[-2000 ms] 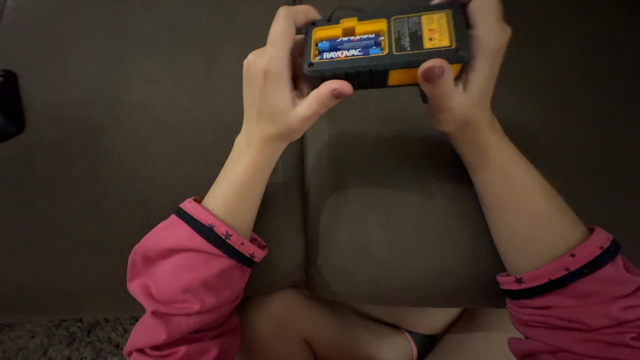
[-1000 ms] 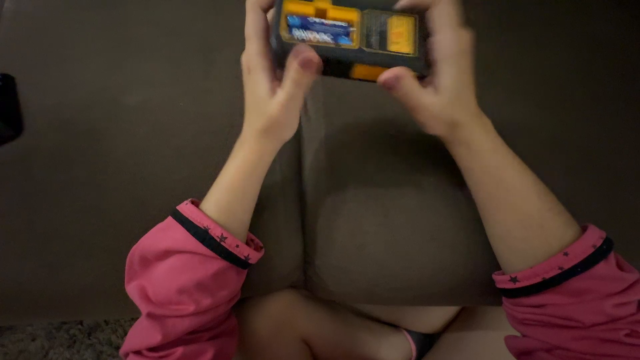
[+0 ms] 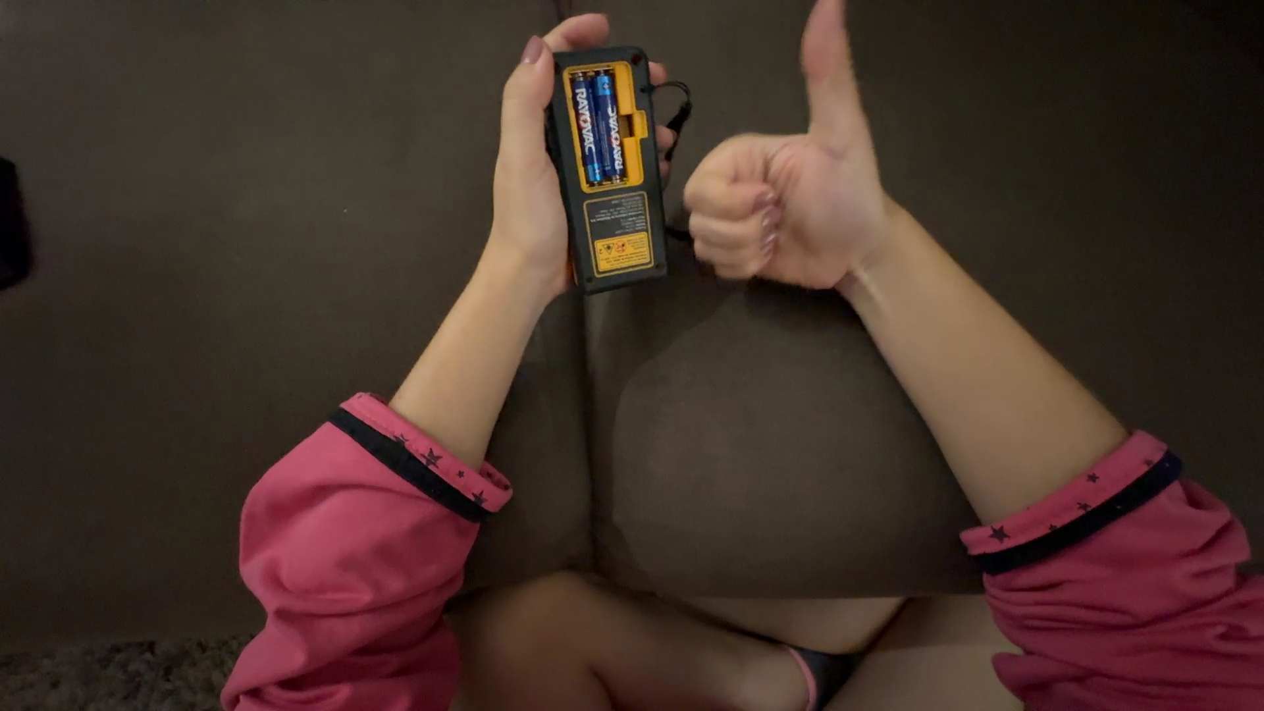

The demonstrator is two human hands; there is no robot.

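Note:
My left hand (image 3: pixel 533 168) holds a black and yellow handheld electronic device (image 3: pixel 620 286), its back turned to the camera and its long side nearly upright. The battery compartment has no cover on it, and two blue Rayovac batteries (image 3: pixel 599 128) lie side by side inside. Below them is a label (image 3: pixel 620 235) with writing and warning symbols. A thin black wrist strap (image 3: pixel 679 118) loops out from the device's right side. Just right of the device, my right hand (image 3: pixel 790 197) holds nothing; its fingers are curled into the palm and its thumb points up.
Behind the hands spreads a dark brown upholstered surface (image 3: pixel 770 434) with a seam down its middle. A black object (image 3: pixel 12 225), too cut off to identify, is at the left edge. My crossed legs are at the bottom, and grey carpet (image 3: pixel 128 676) shows at the lower left.
Both hands held the device lengthwise across the view before. My right hand has let go and now makes a thumbs-up; the device has turned upright in my left hand.

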